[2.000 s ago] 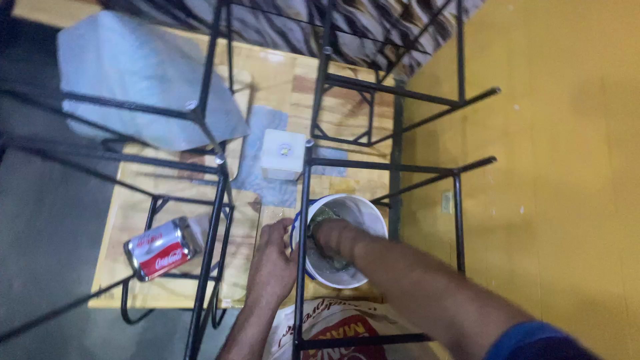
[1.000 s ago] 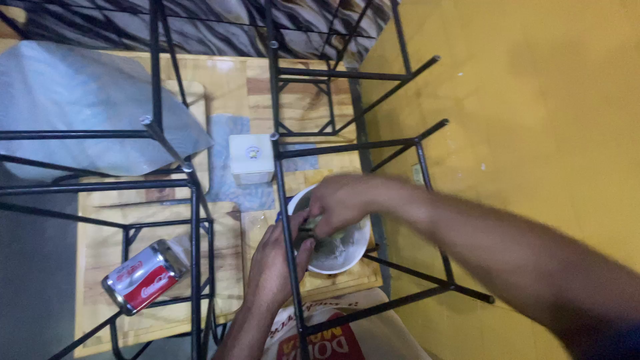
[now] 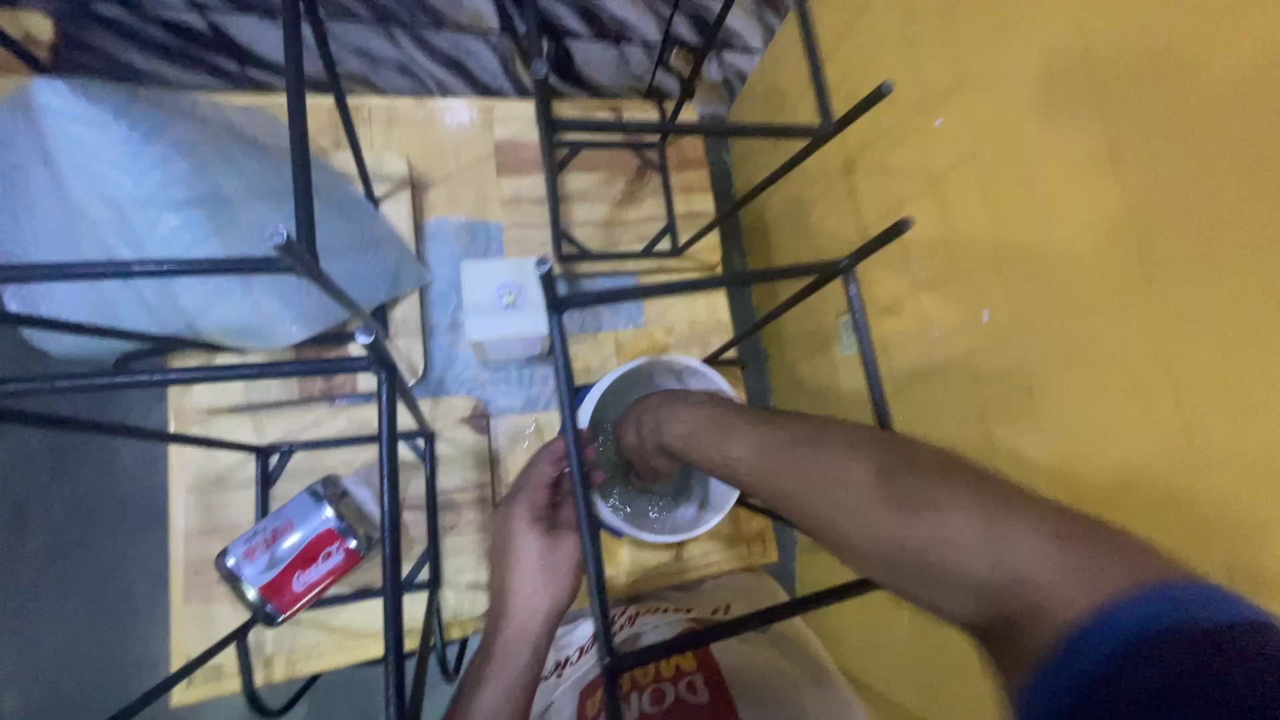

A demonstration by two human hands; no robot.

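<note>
A round white bucket (image 3: pixel 722 510) with murky, bubbly water stands near the middle, seen through black metal frames. My right hand (image 3: pixel 665 435) is down inside it, knuckles up; its fingertips are hidden, so what they hold cannot be told. At the bucket's left rim is my left hand (image 3: pixel 545 520), fingers against or close to the side, partly behind a black metal bar (image 3: pixel 580 480). Just up and left of the bucket sits a white box (image 3: pixel 505 305) with a small round mark on its top.
Black metal stool or chair frames (image 3: pixel 388 520) rise around my arms. A silver and red Coca-Cola napkin dispenser or tin (image 3: pixel 298 550) is at lower left, a pale translucent sheet (image 3: pixel 190 220) at upper left, a printed sack (image 3: pixel 780 660) below the bucket, a yellow wall (image 3: pixel 1050 300) at right.
My right hand, over the bucket's rim beside my left hand with something greenish a second ago, is now lower inside the bucket. My left hand stays at the left side.
</note>
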